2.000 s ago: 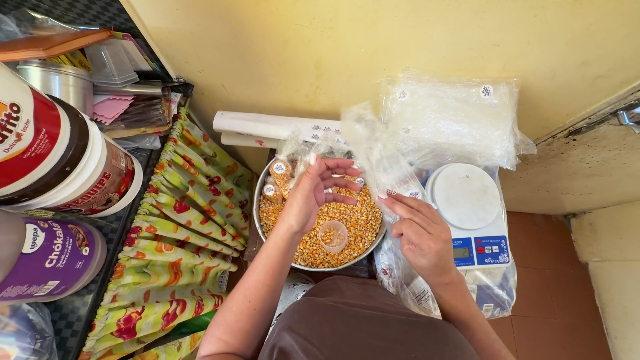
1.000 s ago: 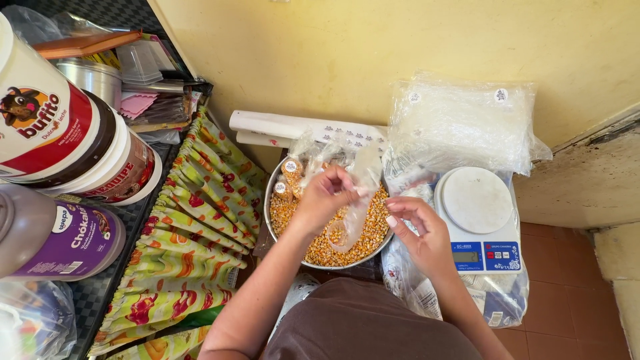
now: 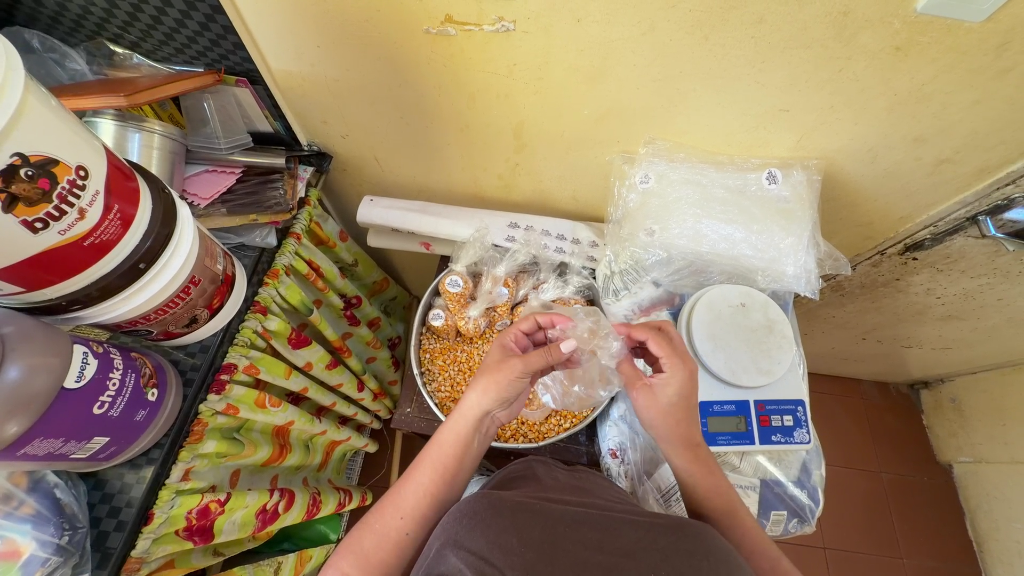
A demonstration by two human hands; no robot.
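A clear plastic bag is stretched between my two hands, above a round metal pan of popcorn kernels. My left hand pinches the bag's left side, thumb against fingers. On the right, my right hand grips its edge between thumb and fingertips. No kernels show inside this bag. Several small bags of kernels with round stickers lie at the pan's back. A clear cup, seen partly through the bag, rests on the kernels.
A digital kitchen scale stands right of the pan. Behind it lies a stack of clear plastic bags. Paper rolls lie along the wall. Plastic tubs and a purple-labelled jar fill the left shelf above a patterned curtain.
Two seconds ago my left hand was open over the pan and the long bag was by my right hand. Now both hands hold a bag, bunched up between them.
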